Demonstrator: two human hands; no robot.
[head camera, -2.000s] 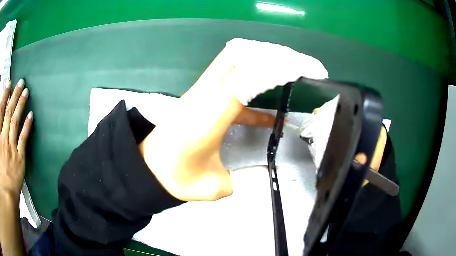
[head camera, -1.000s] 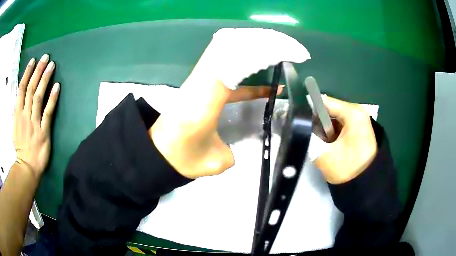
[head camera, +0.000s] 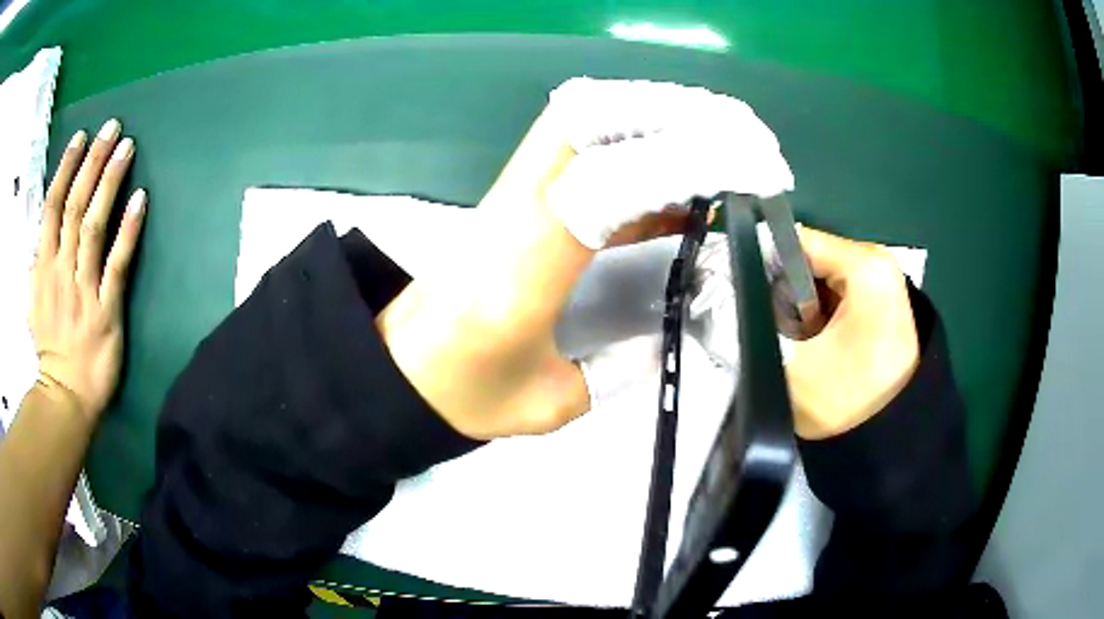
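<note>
My left hand (head camera: 502, 314), with white cots on its fingers, grips the far end of a black phone middle frame (head camera: 758, 399). The frame is tilted almost edge-on, its near end reaching the bottom of the view. My right hand (head camera: 854, 333) is behind the frame's right rail and holds silver-grey tweezers (head camera: 789, 256); their flat rear end points up beside the frame. The tweezers' tip is hidden. Both hands are above a white foam sheet (head camera: 484, 532).
Another person's bare hand (head camera: 82, 284) lies on the green bench (head camera: 182, 145) at the left, beside a white tray or foam pad (head camera: 22, 157). A pale grey machine cabinet (head camera: 1065, 399) stands at the right.
Since two seconds ago the frame has turned more edge-on, and my right hand with the tweezers has come into fuller view. In the last second the frame's near end has shifted right.
</note>
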